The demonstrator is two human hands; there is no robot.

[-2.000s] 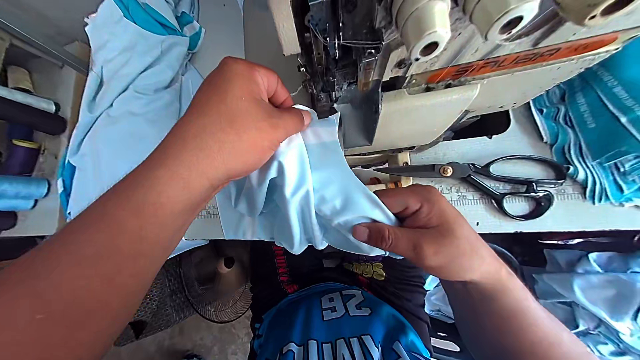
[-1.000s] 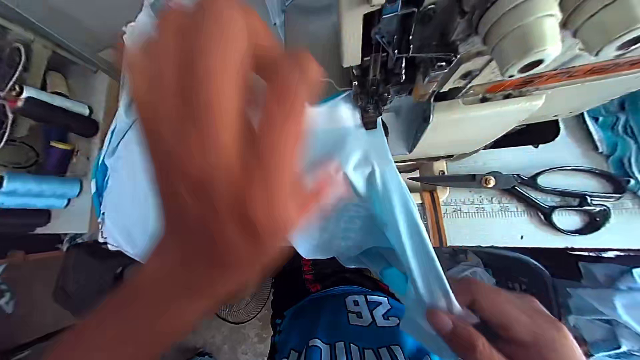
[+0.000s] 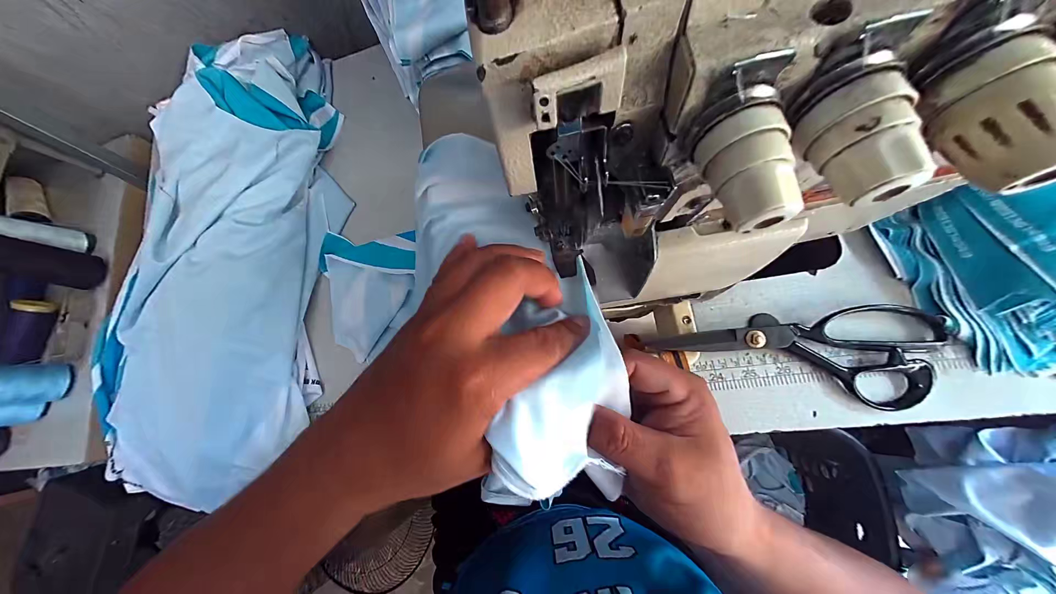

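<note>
Light blue fabric (image 3: 549, 412) runs from the presser foot (image 3: 566, 257) of an industrial overlock sewing machine (image 3: 569, 74) down toward my body. My left hand (image 3: 487, 346) pinches the fabric between thumb and fingers just below the foot. Lower down, at the right edge of the same cloth, my right hand (image 3: 672, 437) grips it between thumb and fingers. More of the light fabric lies over the machine bed left of the needle area. The needle itself cannot be made out.
Black-handled fabric scissors (image 3: 792, 338) lie on the table by a printed ruler scale (image 3: 742, 370). Folded teal fabric (image 3: 990, 272) sits at the right. A heap of light blue pieces (image 3: 223, 289) covers the left side. Thread spools (image 3: 41, 260) are on a shelf at far left.
My left hand, blurred and raised a second ago, is now down on the fabric by the foot. My right hand has moved closer to it, and the cloth, stretched long before, is bunched between them.
</note>
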